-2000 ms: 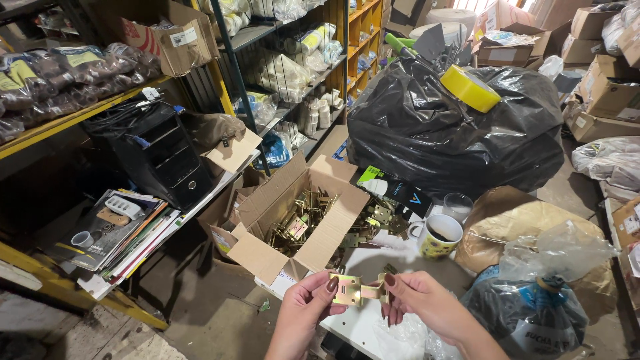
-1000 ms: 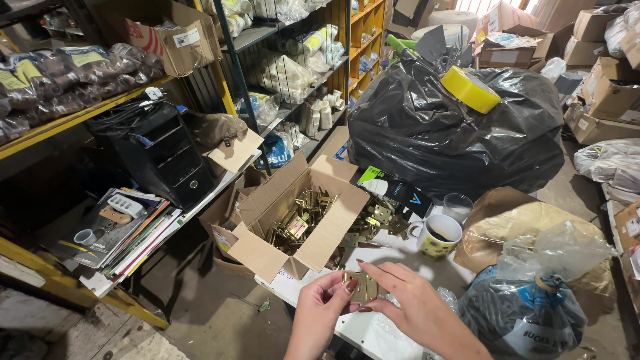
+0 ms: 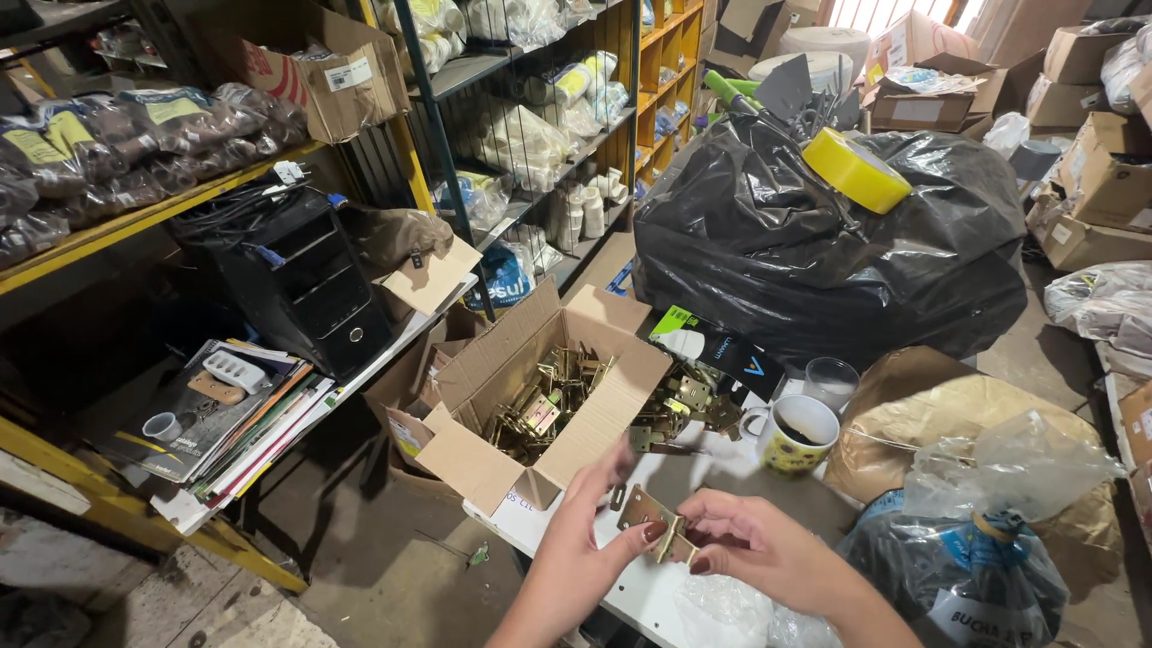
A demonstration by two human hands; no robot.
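Brass-coloured metal latch hardware (image 3: 643,511) is held above the white tabletop at the lower centre. My left hand (image 3: 594,531) has its thumb on the plate, with its fingers raised and blurred. My right hand (image 3: 756,540) pinches the folded end between thumb and fingers. Just beyond, an open cardboard box (image 3: 594,432) contains many similar metal pieces (image 3: 540,409). More loose pieces (image 3: 693,392) lie to its right, beside a black and green box (image 3: 720,351). Whether the held hardware is one piece or two joined pieces, I cannot tell.
A patterned mug with dark liquid (image 3: 796,434) and a clear plastic cup (image 3: 830,382) stand right of the box. A tied plastic bag (image 3: 963,558) is at the lower right. Yellow tape (image 3: 855,169) rests on a large black bag (image 3: 828,261). A computer tower (image 3: 306,279) stands left.
Both hands have turned and shifted around the metal hardware. It was held flat between both hands two seconds ago, was partly covered one second ago, and now shows a raised, angled plate.
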